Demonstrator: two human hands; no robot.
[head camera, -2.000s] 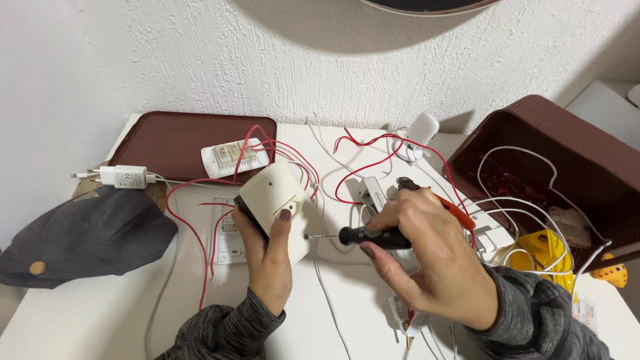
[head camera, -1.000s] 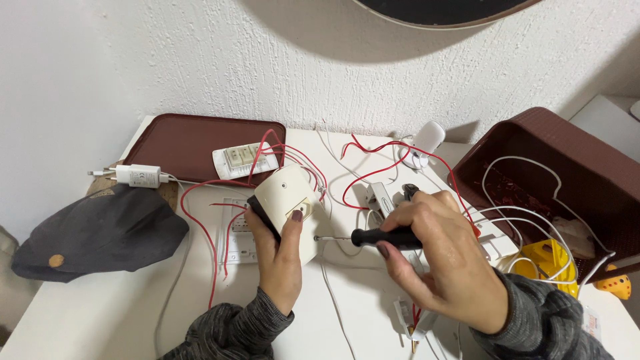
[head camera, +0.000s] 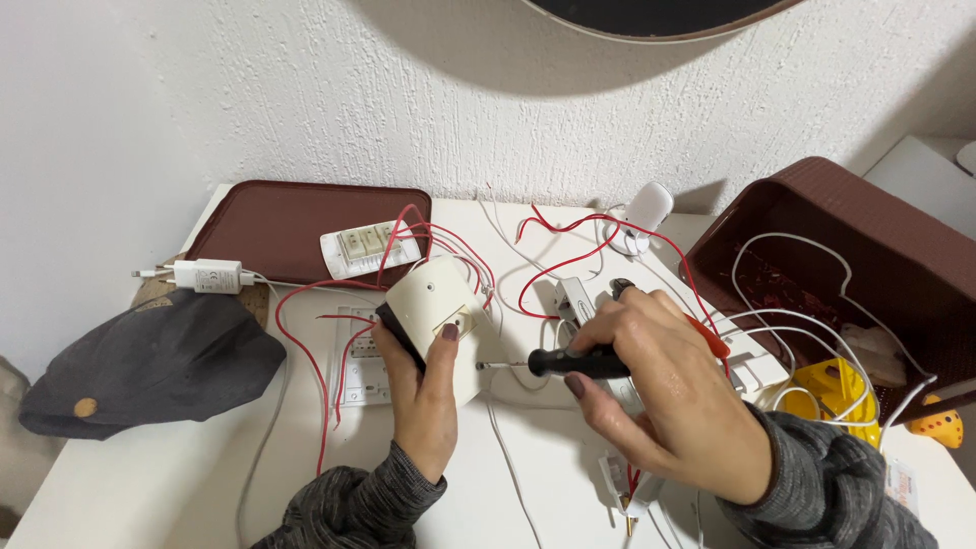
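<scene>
My left hand (head camera: 423, 389) grips a cream plastic electrical socket box (head camera: 427, 293) with a dark back, its thumb on the small socket insert. My right hand (head camera: 663, 389) holds a black-handled screwdriver (head camera: 579, 364), whose shaft points left with the tip at a screw hole near the plate's right edge. Behind the box, a white switch plate (head camera: 370, 250) with red wires rests on the brown tray's corner. A white socket plate (head camera: 366, 385) lies partly hidden behind my left hand. Red-handled pliers (head camera: 707, 337) are mostly covered by my right hand.
A brown tray (head camera: 305, 229), a white charger (head camera: 207, 276) and a dark grey cap (head camera: 152, 366) are at left. A brown plastic basket (head camera: 831, 206) lies tipped at right, near a yellow plastic object (head camera: 835, 393). Loose red wires (head camera: 564, 229) and white cables cross the white table.
Both hands keep their hold on the socket box and the screwdriver, whose tip stays at the plate's right edge. The fingers of my right hand have shifted on the handle.
</scene>
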